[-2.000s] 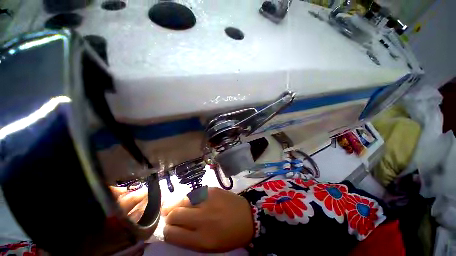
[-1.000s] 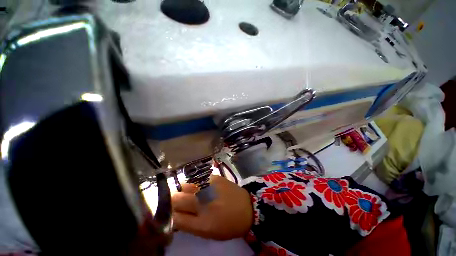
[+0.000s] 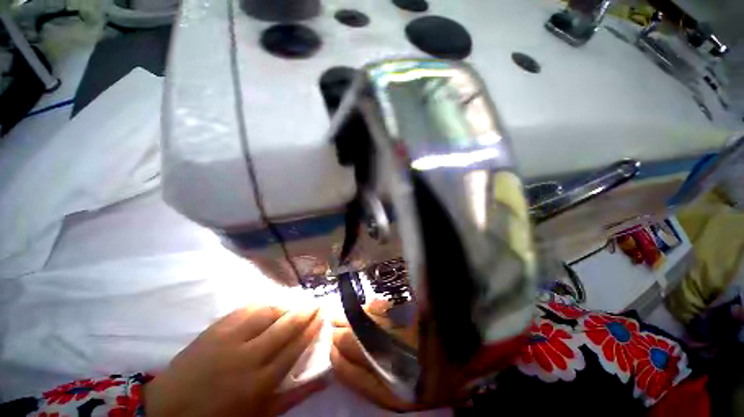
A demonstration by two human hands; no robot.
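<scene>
The white sewing machine head (image 3: 245, 122) with its blue stripe fills the upper middle. A shiny curved metal guard (image 3: 465, 163) stands large near the camera. My left hand (image 3: 236, 362) lies flat, fingertips under the bright lamp by the needle area, on white fabric (image 3: 314, 358). My right hand (image 3: 359, 366) is beside it, mostly hidden behind the guard; its fingers reach the same lit spot. Glare hides the needle and what the fingertips hold.
Large white cut pieces (image 3: 106, 269) lie left of the machine. A tray at right holds red and gold spools (image 3: 640, 246). Yellowish cloth (image 3: 710, 252) hangs beyond it. A dark grey surface (image 3: 126, 61) shows at upper left.
The view has shifted left, so the machine and guard sit further right in the picture. My left hand, mostly hidden before, now shows. The blue-handled tool is now hidden.
</scene>
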